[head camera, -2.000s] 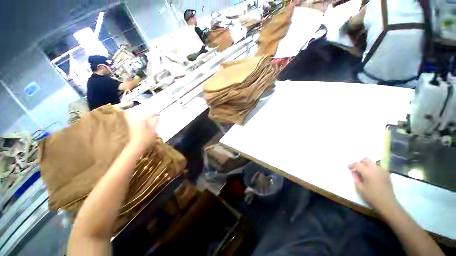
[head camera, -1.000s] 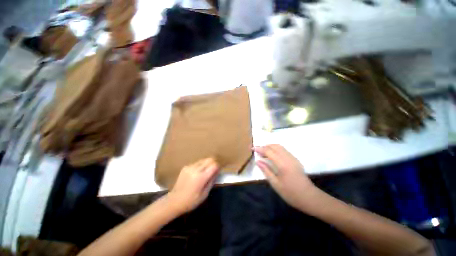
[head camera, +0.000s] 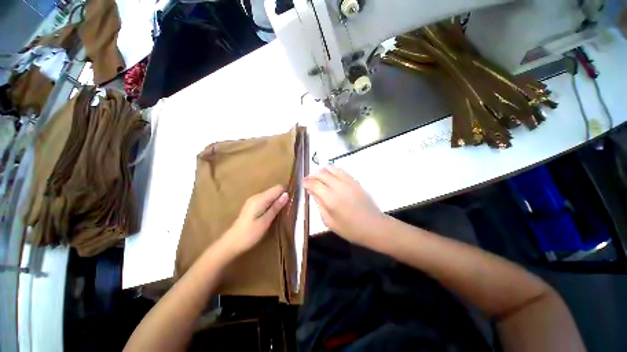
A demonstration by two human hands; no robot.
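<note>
A tan-brown fabric panel (head camera: 237,172) lies on the white table, its near end over the table's front edge. Its right edge stands parted in layers, with a thin white strip (head camera: 300,220) between them. My left hand (head camera: 260,218) lies on the panel with its fingertips at the parted edge. My right hand (head camera: 344,203) pinches the right edge of the panel. The presser foot (head camera: 335,113) of the white sewing machine (head camera: 302,55) is beyond the panel, beside the bright lamp spot. No fabric shows under it.
A zipper bundle (head camera: 481,89) fans over the machine bed at right. Thread snips (head camera: 586,63) and a dark cord lie at far right. A brown panel stack (head camera: 93,172) hangs at left. A blue bin (head camera: 546,206) is below the table at right. Dark cloth (head camera: 203,51) lies behind the table.
The panel was brought from the left stack onto the table. Since a second ago its right edge has opened, showing the white strip, and both hands have moved up along that edge.
</note>
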